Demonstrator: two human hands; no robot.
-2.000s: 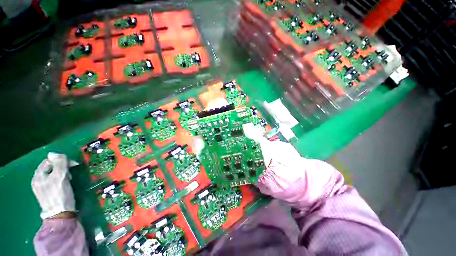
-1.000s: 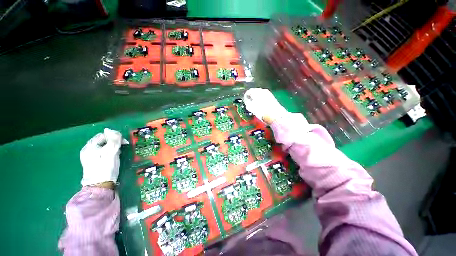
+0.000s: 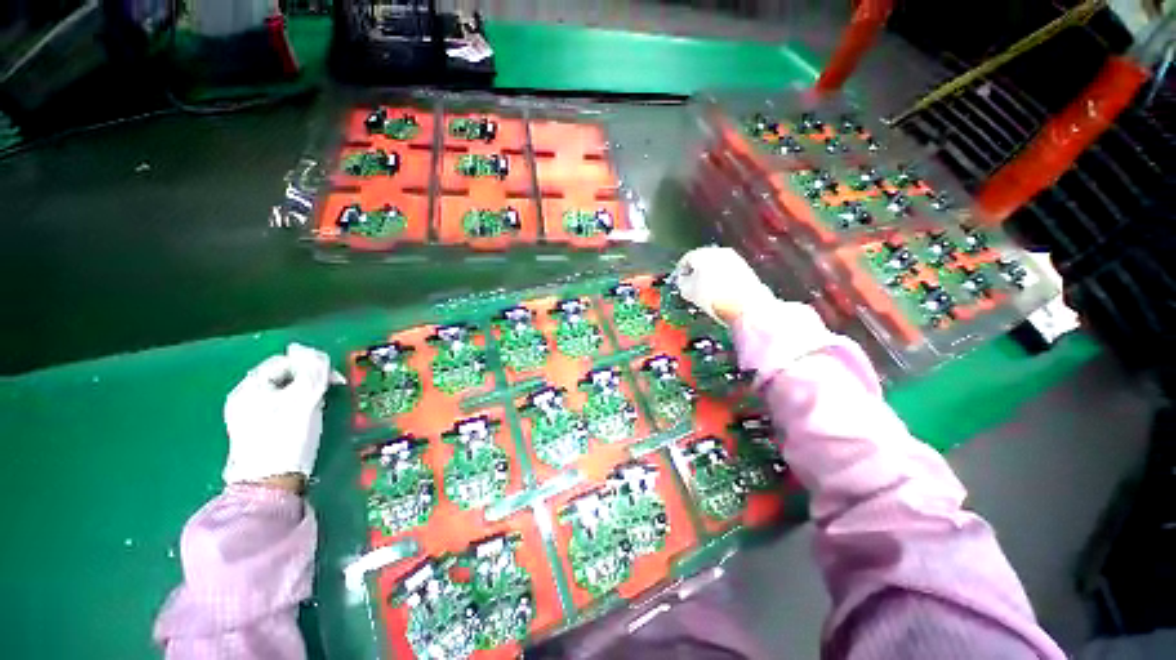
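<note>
A clear tray with orange-red inserts [image 3: 432,535] lies tilted in front of me, mostly with two green circuit boards [image 3: 600,535] per compartment. My gloved right hand [image 3: 712,281] is at its far right corner, fingertips bent down at a board [image 3: 677,307]; whether they grip it is hidden. My right sleeve covers part of the right column. My gloved left hand [image 3: 277,413] is beside the tray's left edge, fingers curled, a fingertip close to the rim. I cannot tell whether it holds anything.
A second clear tray [image 3: 426,200] behind holds single boards; its far right compartment shows bare orange-red insert. A stack of filled trays [image 3: 825,258] stands at right, a white item [image 3: 1051,303] at its corner. A black device [image 3: 406,45] is at the back, an orange-red post [image 3: 1064,135] at right.
The large board earlier held up near the camera is no longer raised. My right hand has moved to the tray's far right corner. The view has shifted, showing more of the back.
</note>
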